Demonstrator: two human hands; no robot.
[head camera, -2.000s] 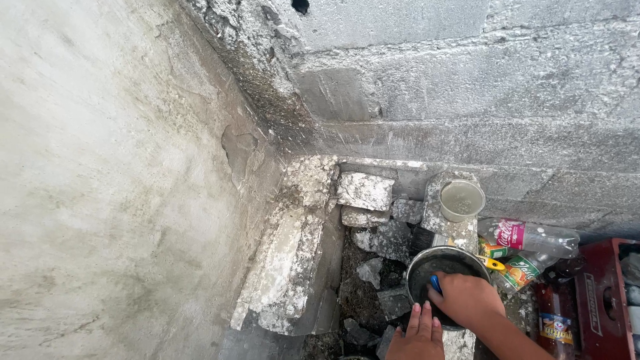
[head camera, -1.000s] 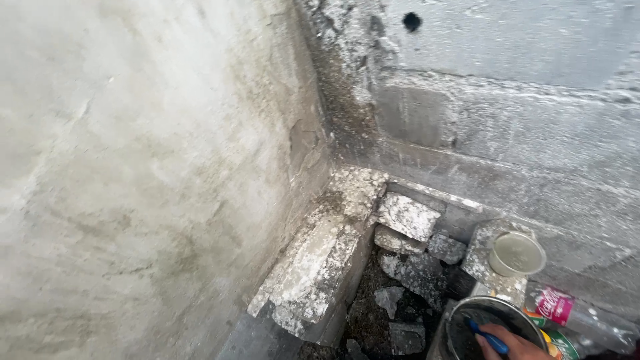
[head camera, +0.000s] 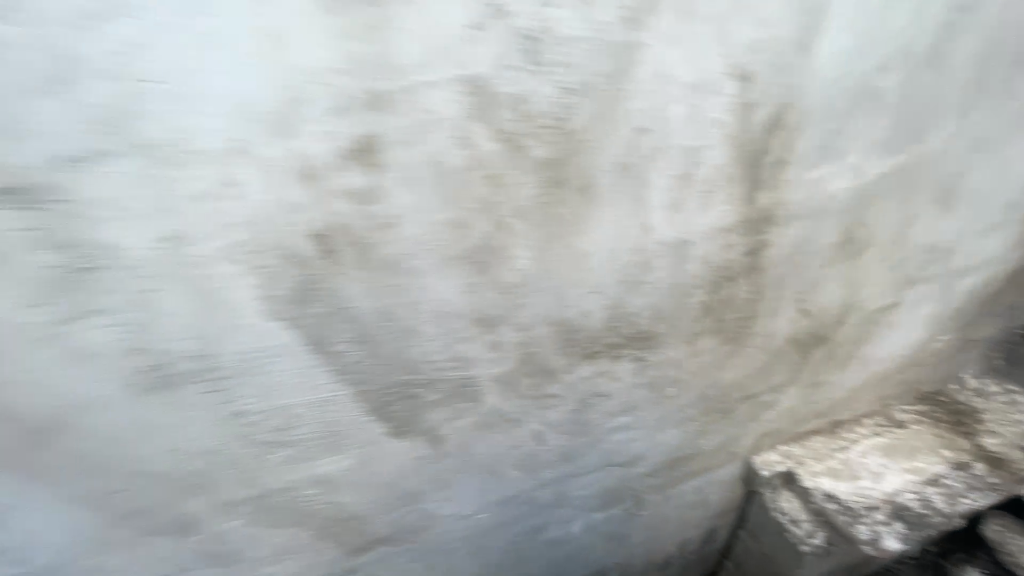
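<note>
Neither my left hand nor my right hand shows in the head view now. A pale, stained plastered wall (head camera: 496, 264) fills most of the frame, blurred by motion. At the lower right a rough concrete ledge (head camera: 872, 480), whitish and crumbly on top, meets the foot of this wall. The pot, the blue-handled tool and the cup seen earlier are out of view.
Below the ledge, in the bottom right corner, lies part of a grey chunk of rubble (head camera: 1004, 538) beside a dark gap. The ledge's edge juts out from the wall.
The view has swung far to the left onto the plastered wall. The pot, the cup, the bottles and my right hand on the blue-handled tool have left the frame.
</note>
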